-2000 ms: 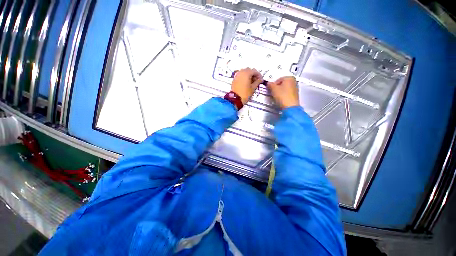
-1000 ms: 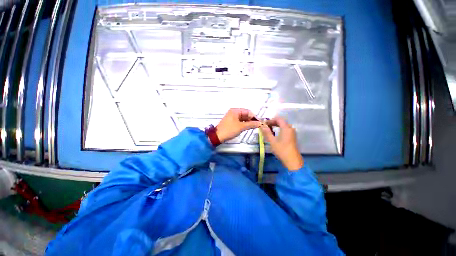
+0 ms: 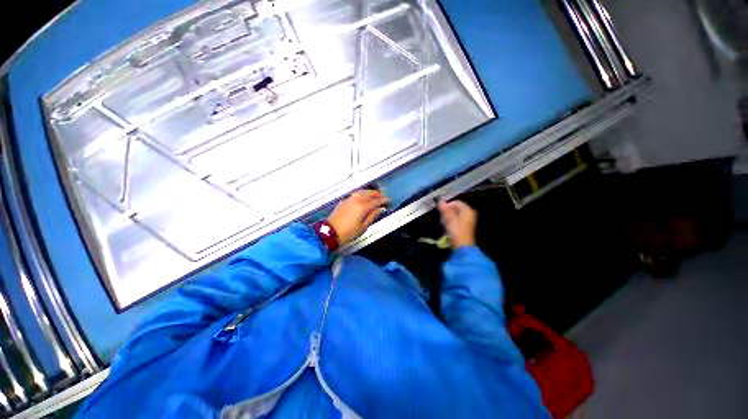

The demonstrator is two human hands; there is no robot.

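Observation:
The large silver back panel lies tilted across the view on the blue pad. A small black piece sits on its upper middle part. My left hand, with a dark red band at the wrist, is at the panel's near edge by the metal rail; its fingers are bent and what they may hold is too small to tell. My right hand is beyond the rail's near side, fingers closed together and blurred. A short pale yellow-green strip shows beside it; whether the fingers pinch it is unclear.
Conveyor rollers show at the top right, and more rollers at the lower left. A metal rail runs along the line's near edge. A red object stands on the floor at the lower right, below a dark area. A yellow-edged frame is under the rail.
The view has turned toward the right, so the panel appears further up and left. My hands have parted and left the panel's middle; the right has moved past the rail.

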